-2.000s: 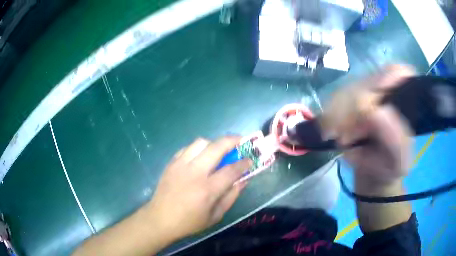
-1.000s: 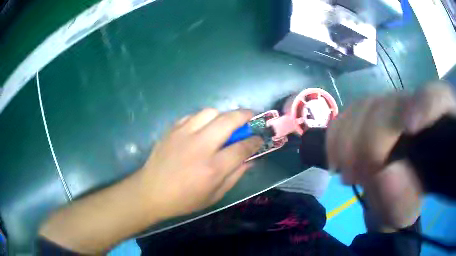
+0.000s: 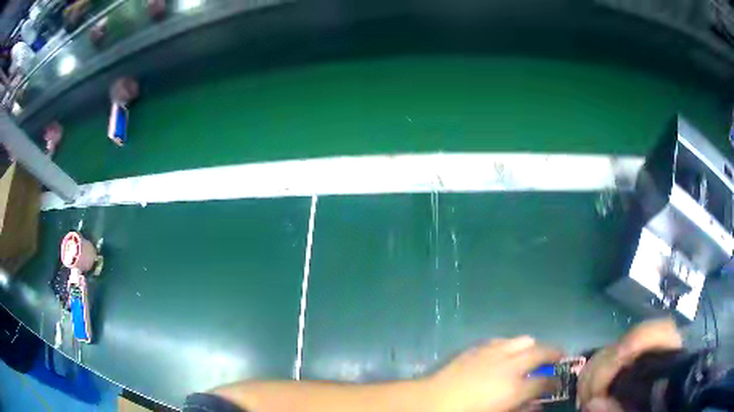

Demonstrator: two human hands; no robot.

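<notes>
My left hand is at the bottom right of the view, its fingers on the open handle of a fan unit, with the blue battery showing by the fingertips. My right hand is just right of it, blurred, around the black electric screwdriver. The unit's fan head and the screwdriver tip are hidden by my right hand.
The silver-white screw feeder stands at the right. Another pink fan unit with a blue battery lies at the bench's left end. A further fan unit is on the green conveyor beyond the white edge strip. A brown box is far left.
The view has swung left and up, so the hands and fan unit now sit at the bottom right. The conveyor and the left end of the bench have come into view.
</notes>
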